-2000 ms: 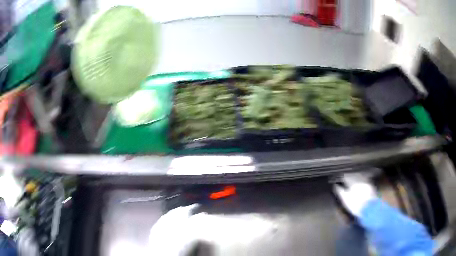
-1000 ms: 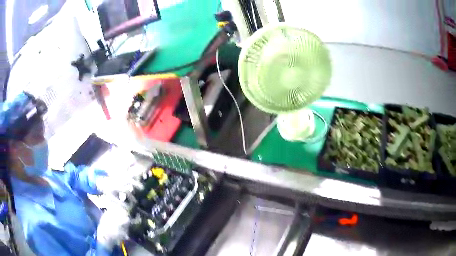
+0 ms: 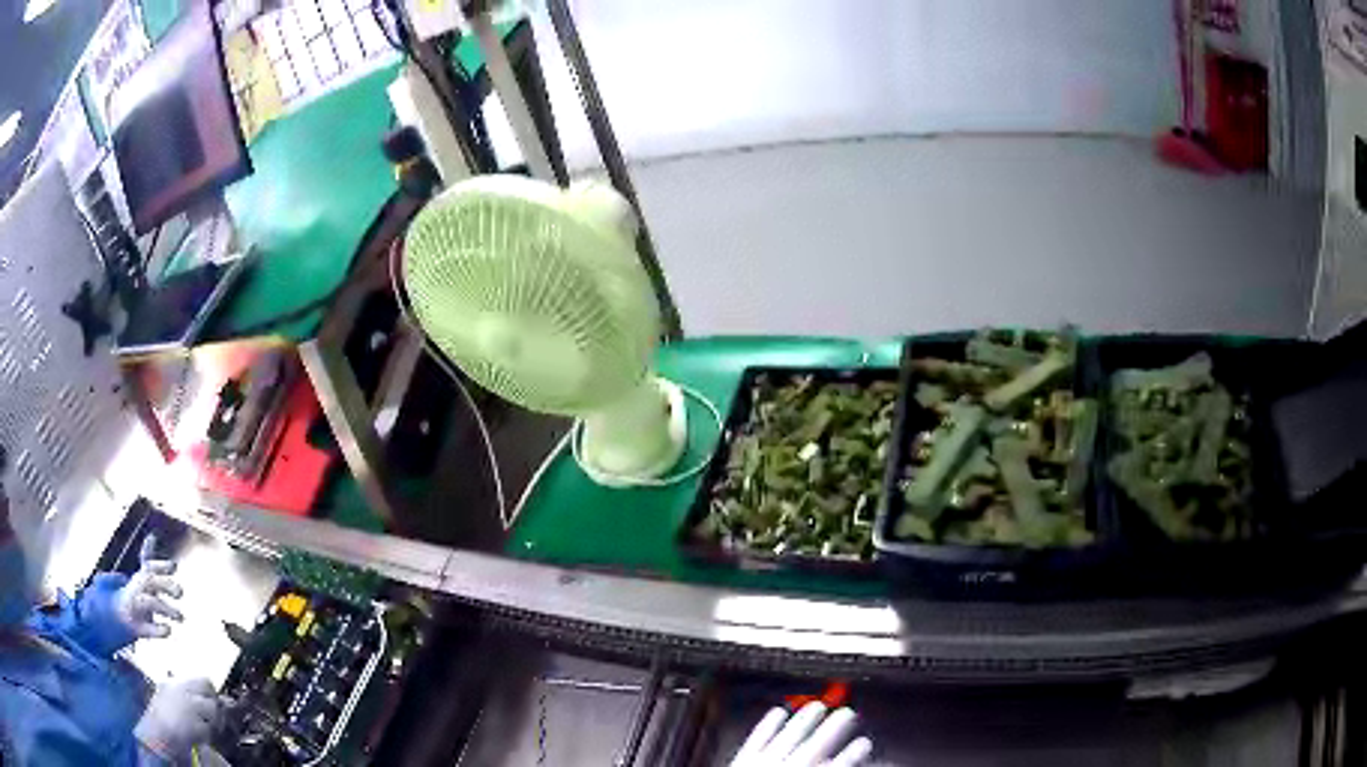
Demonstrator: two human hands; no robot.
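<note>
My left hand point(image 3: 802, 737), in a white glove, shows at the bottom edge, right of centre. Only its spread fingers are in view; it looks open, with nothing visible in it. It is over the conveyor, just below an orange-red piece point(image 3: 819, 695) at the far rail. My right hand is out of the picture. A crowded circuit board point(image 3: 308, 677) with yellow components lies in a dark carrier on the conveyor at the lower left. A coworker's gloved hands are at its left side.
Beyond the conveyor rail point(image 3: 660, 602), three black bins point(image 3: 982, 564) hold olive fixture pieces point(image 3: 1008, 450). An empty-looking dark bin point(image 3: 1327, 427) is at the far right. A pale green fan point(image 3: 525, 300) stands left of the bins. A coworker's blue sleeve point(image 3: 60, 704) shows lower left.
The view has swung back right since one second ago, so the fan, board and coworker sit further left. My left hand has come into view; my right hand, seen two seconds ago, is gone.
</note>
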